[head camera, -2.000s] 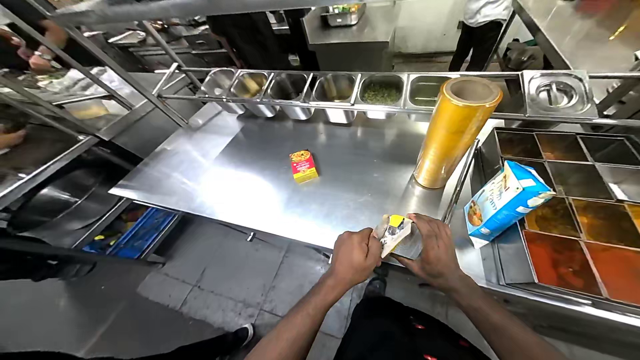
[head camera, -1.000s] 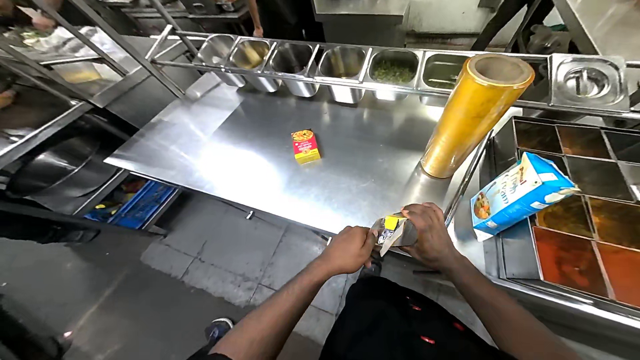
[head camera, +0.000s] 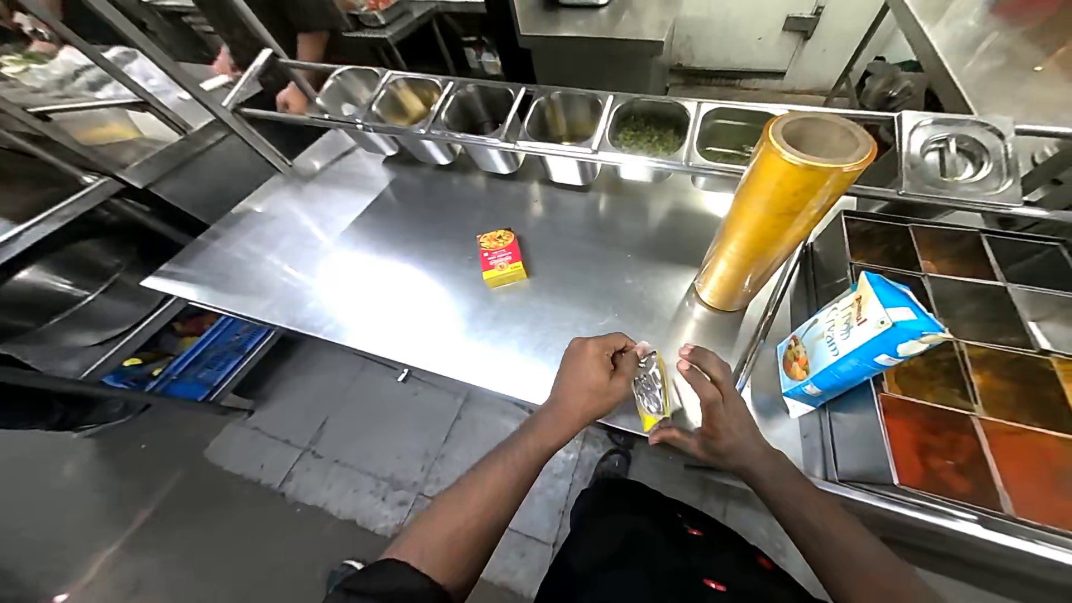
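My left hand (head camera: 591, 377) pinches the upper end of a small foil packet (head camera: 651, 392), silver with yellow edges, at the front edge of the steel counter (head camera: 611, 293). To the packet's right, my right hand (head camera: 712, 410) has its fingers spread, the thumb close to the packet's lower end; whether it touches is unclear. A small red and yellow carton (head camera: 502, 258) lies farther back on the counter. Beyond my right hand, a large roll of cling film (head camera: 775, 213) stands on end, and a blue and white cream carton (head camera: 858, 339) is tilted beside the spice bins.
Steel pans (head camera: 563, 126), one with chopped greens, hang in a rail along the counter's back. A steel lid (head camera: 959, 157) is at the rail's right. Divided bins (head camera: 942, 452) of spices or sauces fill the right side. A blue crate (head camera: 209, 352) sits low left; a person's hand (head camera: 291, 99) shows behind.
My right hand has opened away from the packet, which both hands were holding. The packet's silver foil side now shows more plainly.
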